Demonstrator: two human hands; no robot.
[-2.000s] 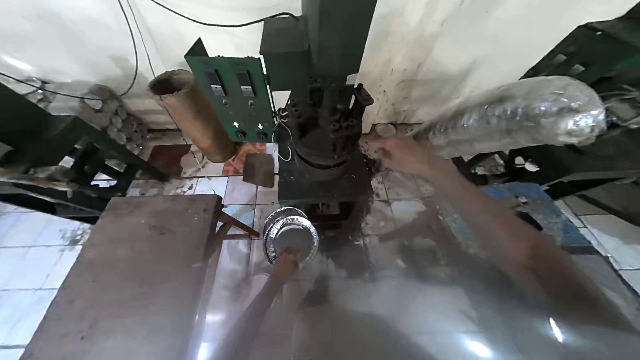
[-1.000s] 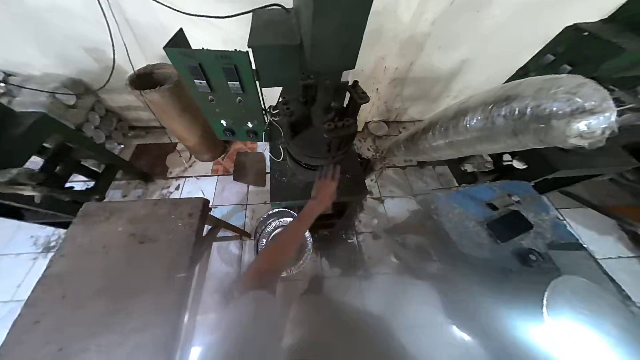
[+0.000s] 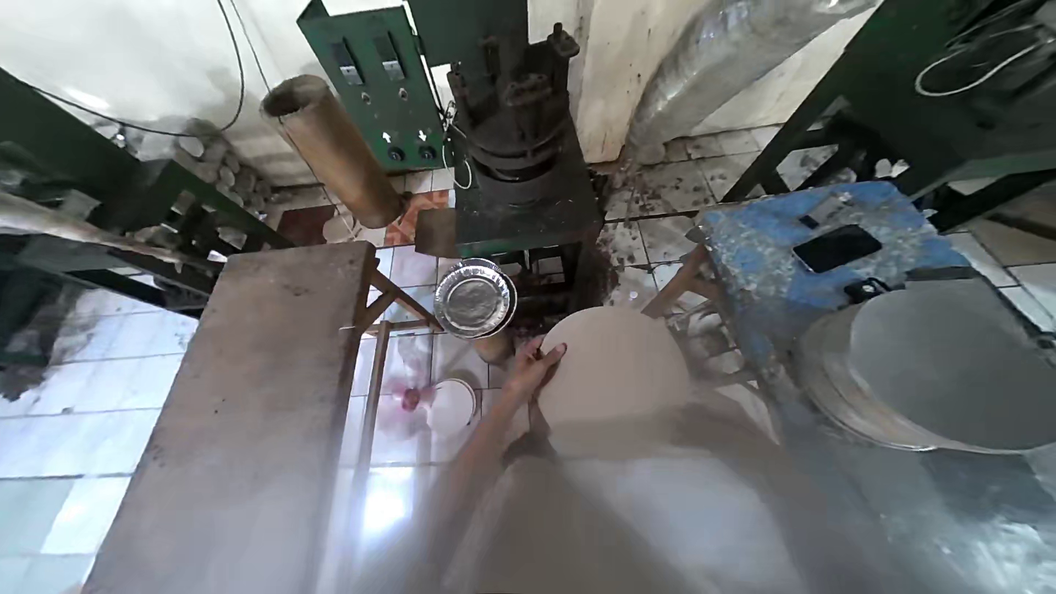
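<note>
A round, pale disc (image 3: 617, 375), whose material I cannot tell, is pinched at its left edge by my left hand (image 3: 535, 369). My right hand is not visible; the blurred lower right hides that side. Just up and left of my left hand, a round foil dish (image 3: 475, 299) rests at the front of a dark press (image 3: 528, 186). Beside the press stands a green control box (image 3: 379, 82) with knobs. On the right, a stack of large grey round sheets (image 3: 957, 363) lies on a bench.
A brown tabletop (image 3: 264, 363) fills the left. To the right, a blue-topped table (image 3: 751, 247) holds a black phone (image 3: 836, 247). A brown tube (image 3: 338, 157) leans near the control box, and a plastic-wrapped roll (image 3: 709, 66) leans behind. A white round object (image 3: 451, 405) is low between tables.
My left hand has left the press area and now holds the pale disc. My right hand, near the press in the oldest frame, is out of sight. The view has shifted.
</note>
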